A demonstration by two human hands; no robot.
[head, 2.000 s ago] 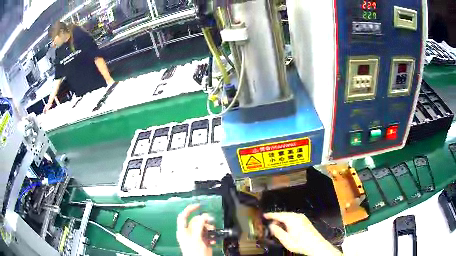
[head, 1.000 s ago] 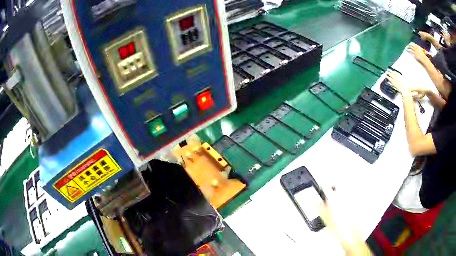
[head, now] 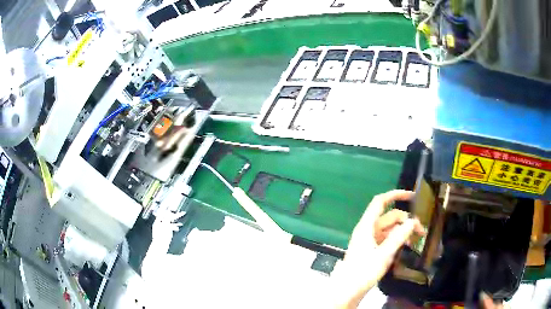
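Observation:
The pressing fixture point(head: 430, 241) is at lower right under the blue press head point(head: 489, 108), with a dark, narrow part standing steeply at its left side. My left hand point(head: 386, 232) is at that left side, fingers bent, fingertips against the upright part and tan nest. Blur hides whether it grips anything. Only a small bit of skin, probably my right hand point(head: 488, 301), shows at the bottom edge right of the fixture; the rest is cut off. A black sheet or cover point(head: 477, 247) lies beside the nest.
A white blister tray point(head: 386, 124) with dark-and-white parts lies behind on the green belt point(head: 241, 90). A black frame point(head: 278, 192) and a white wand point(head: 260, 214) lie left of my left hand. A feeder machine point(head: 90, 193) stands at left. An orange-tan block point(head: 536, 241) is at the right edge.
The view swung right to the control panel and workers, then back left to the feeder machine. A hand near a black housing on the white surface one second ago is out of view there.

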